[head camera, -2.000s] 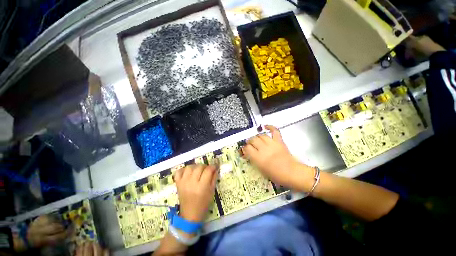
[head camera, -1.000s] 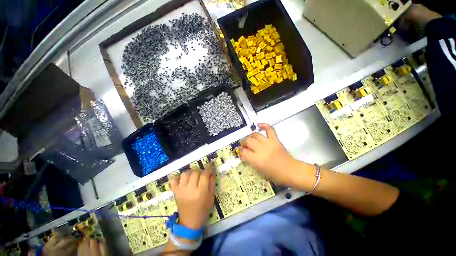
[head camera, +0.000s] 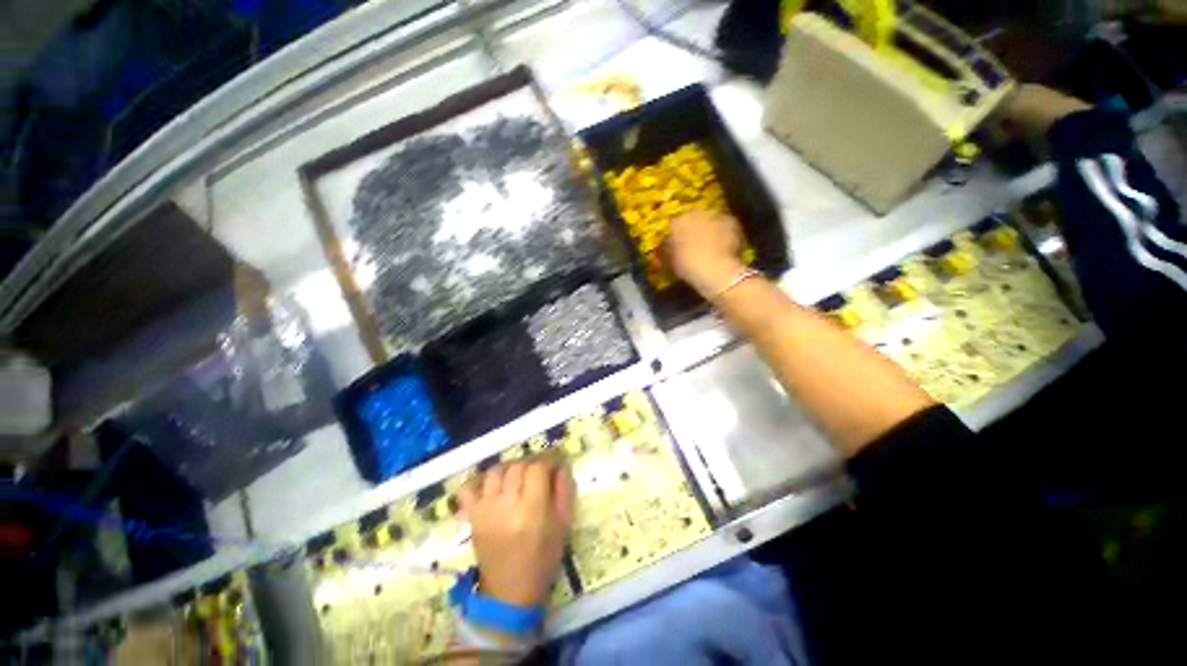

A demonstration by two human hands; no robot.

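My right hand (head camera: 707,253) reaches into the large black bin (head camera: 765,234), its fingertips down among the yellow block components (head camera: 657,195); blur hides whether it holds one. My left hand (head camera: 517,518), with a blue wrist strap, rests over the joined cream-yellow circuit boards (head camera: 638,501) on the conveyor rail. Its fingers are bent toward the boards' far edge; what lies under them is hidden.
Small bins hold blue (head camera: 401,423), black (head camera: 484,373) and silver-grey pieces (head camera: 581,334). Behind them is a shallow cardboard tray (head camera: 326,241). A beige tape dispenser (head camera: 846,117) and another person's striped sleeve (head camera: 1117,208) are right. A shiny plastic bag (head camera: 247,377) lies left.
My right hand has moved from the boards up and forward into the bin of yellow blocks. My left hand stays over the boards. The view has shifted slightly and is more blurred.
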